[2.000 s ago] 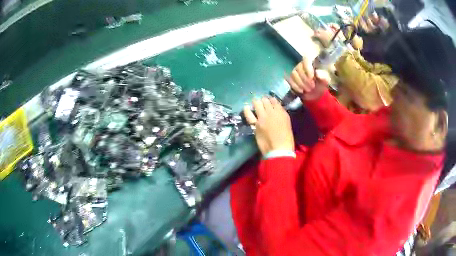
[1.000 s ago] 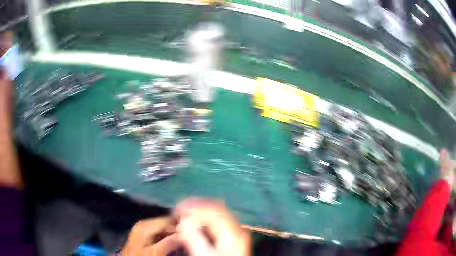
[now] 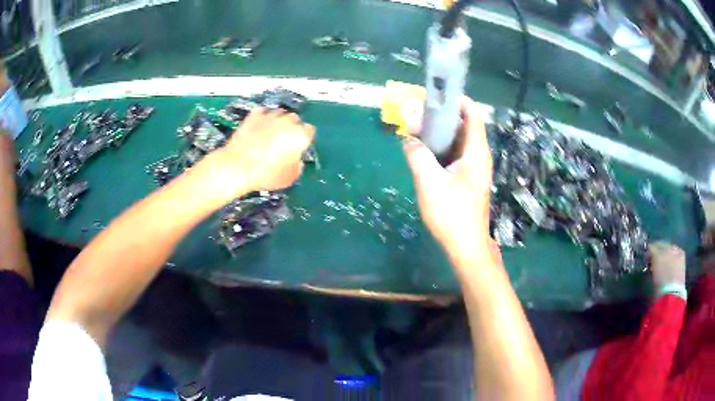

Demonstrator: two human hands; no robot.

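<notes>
My right hand [image 3: 459, 188] is closed around the thick grey body of an electric screwdriver [image 3: 446, 86], held upright over the bench in front of the rail; its tip is hidden. My left hand [image 3: 270, 149] reaches onto the loose pile of circuit boards [image 3: 255, 219] left of centre. Its fingers point down and away, and what they touch is hidden. Small silvery bits [image 3: 353, 210] lie scattered on the green bench between my hands.
A yellow parts tray [image 3: 398, 106] stands by the pale rail [image 3: 212, 88], partly behind the tool. A larger board pile [image 3: 560, 188] lies right, another pile [image 3: 86, 149] far left. Boards lie spaced on the conveyor [image 3: 298, 59]. A red-sleeved person's hand [image 3: 667, 265] is at right; another arm is at far left.
The view has turned back from the red-clothed person to the bench. My hands, together near the bench's front edge a second ago, are now apart: left on the pile, right holding the screwdriver.
</notes>
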